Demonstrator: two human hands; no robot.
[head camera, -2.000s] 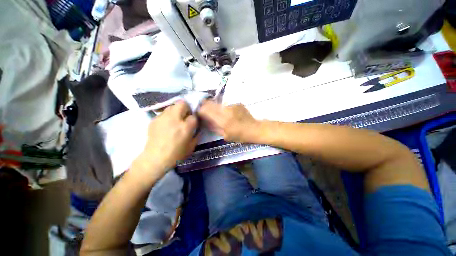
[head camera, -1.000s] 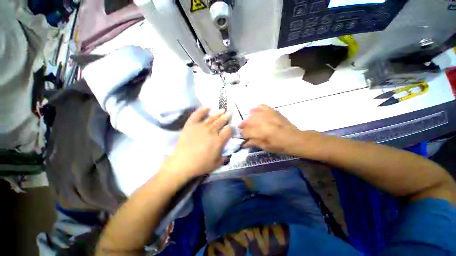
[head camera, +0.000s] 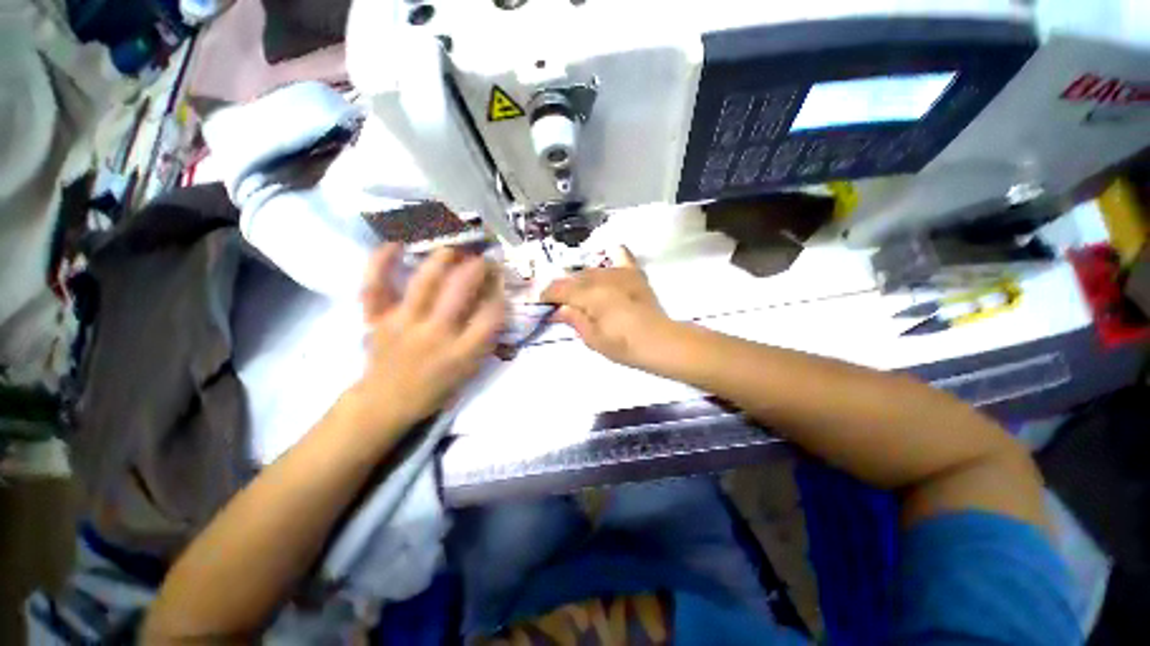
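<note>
The white garment body (head camera: 296, 240) lies left of the needle, its dark panel (head camera: 158, 366) bunched at the left. My left hand (head camera: 435, 316) is blurred and lies over the cloth left of the presser foot, fingers spread; whether it grips the cloth is hidden. My right hand (head camera: 612, 309) holds the garment edge between its fingertips just in front of the presser foot (head camera: 549, 234). A dark textured strip (head camera: 416, 221) shows on the white cloth behind my left hand. The needle point is too small to make out.
The sewing machine (head camera: 631, 101) stands behind my hands with its control panel (head camera: 820, 107). Right of the needle are a dark cut piece (head camera: 769, 230), thread snips (head camera: 965, 307), a clear box (head camera: 908, 263) and a red container (head camera: 1106, 293). A ruler strip (head camera: 656, 438) runs along the front edge.
The view has shifted, showing more of the machine head. My left hand has lifted or moved left from the cloth near my right hand. The white cloth has shifted and a dark strip shows again.
</note>
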